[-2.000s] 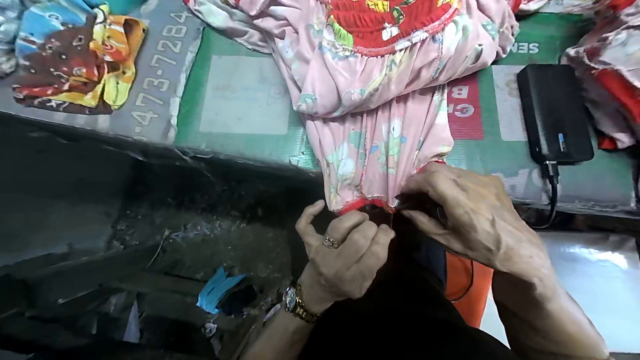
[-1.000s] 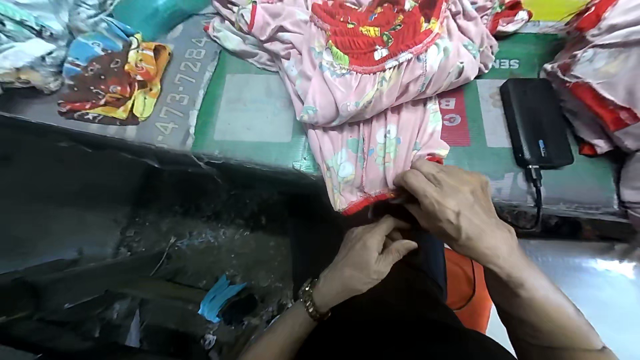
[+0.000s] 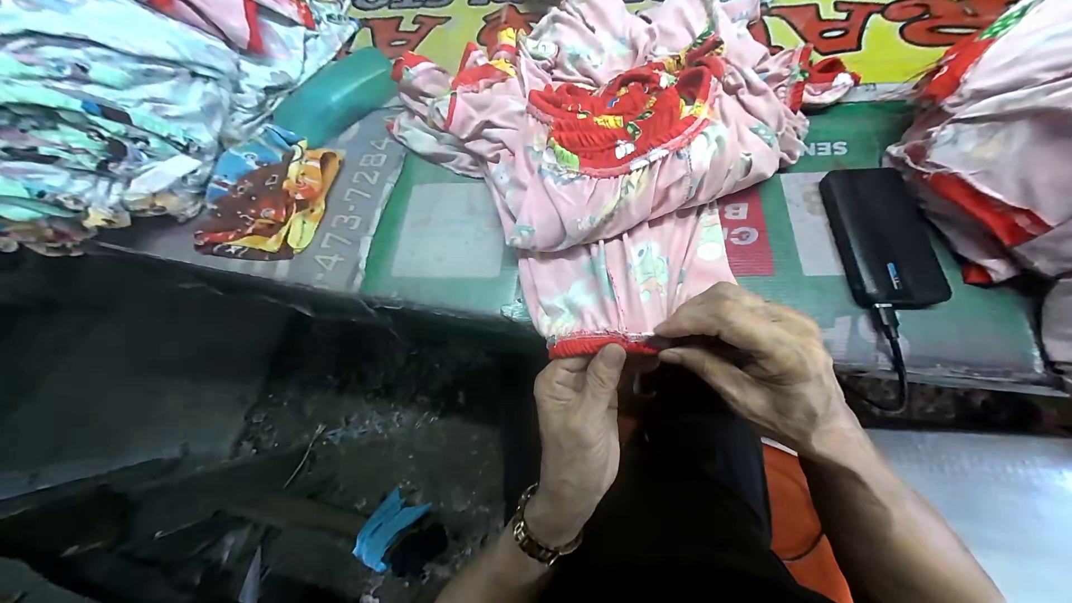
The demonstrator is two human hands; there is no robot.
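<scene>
A pink floral garment (image 3: 620, 201) with gathered red trim lies on a table covered in printed sheeting, its lower end reaching past the front edge. My left hand (image 3: 582, 427) pinches the red elastic hem (image 3: 595, 344) from below, thumb on top. At the right end of that hem, my right hand (image 3: 754, 360) holds the cloth between thumb and fingers. The fingertips of the right hand partly hide the hem's corner. A metal-banded watch is on my left wrist.
A black power bank (image 3: 883, 239) with a cable lies right of the garment. Piled clothes stand at the left (image 3: 109, 117) and right (image 3: 997, 151). A brown and yellow cloth (image 3: 272, 193) rests near the table edge, beside a teal object (image 3: 335, 94). Blue scrap (image 3: 389, 528) lies below.
My left hand, below the hem and apart from it one second ago, has moved up and taken hold of the red hem. My right hand stays at the hem's right end. The view has shifted.
</scene>
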